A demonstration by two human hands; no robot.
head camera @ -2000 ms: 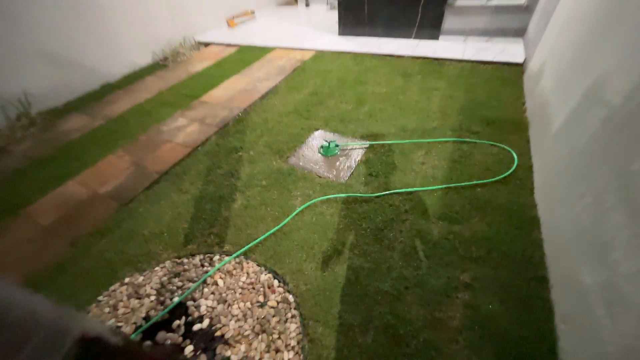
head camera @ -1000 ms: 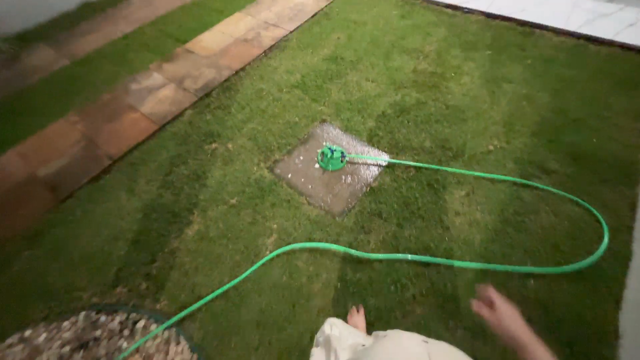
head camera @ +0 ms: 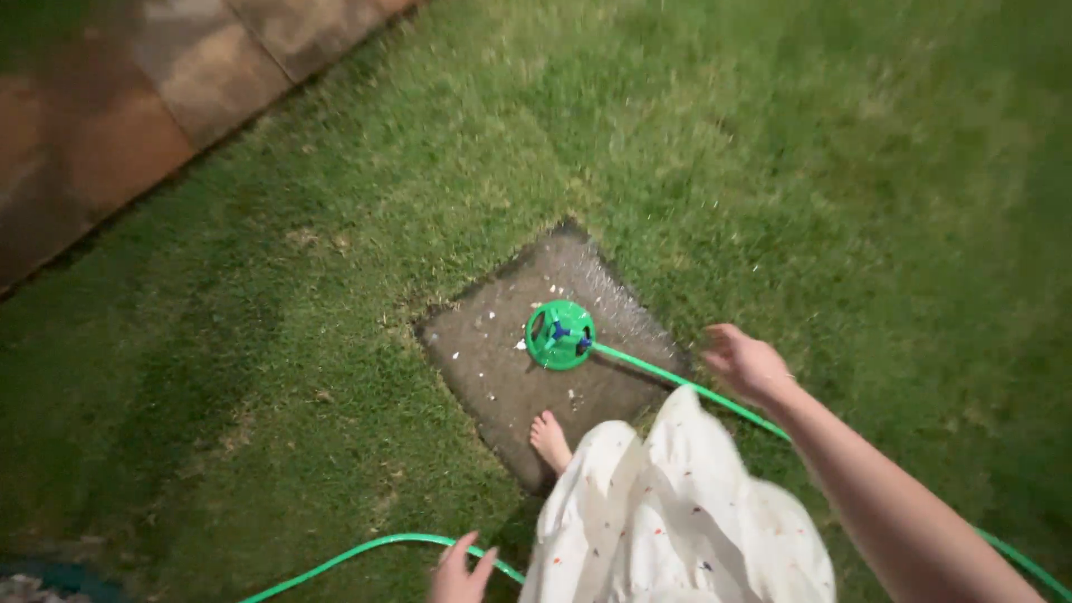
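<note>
A round green plastic lawn sprinkler (head camera: 560,335) with dark blue parts lies on a wet square concrete slab (head camera: 502,368). From its right side a green garden hose (head camera: 645,365) runs off to the lower right. My right hand (head camera: 747,362) hangs above the grass beside the slab's right corner, near the hose, fingers somewhat blurred and holding nothing. At the bottom edge my left hand (head camera: 463,571) appears with fingers apart and nothing in it, overlapping another stretch of the hose in view. My bare foot (head camera: 549,442) rests on the slab's lower part, below light patterned fabric.
Lawn (head camera: 352,251) surrounds the slab. Stone paving (head camera: 201,84) crosses the upper left. Part of a dark-edged pebble bed (head camera: 42,586) shows at the lower left corner. Small white bits are scattered over the slab.
The view has moved much closer to the sprinkler and tilted down. My left hand has come into view, and my right arm reaches further into the picture. My foot is now on the slab.
</note>
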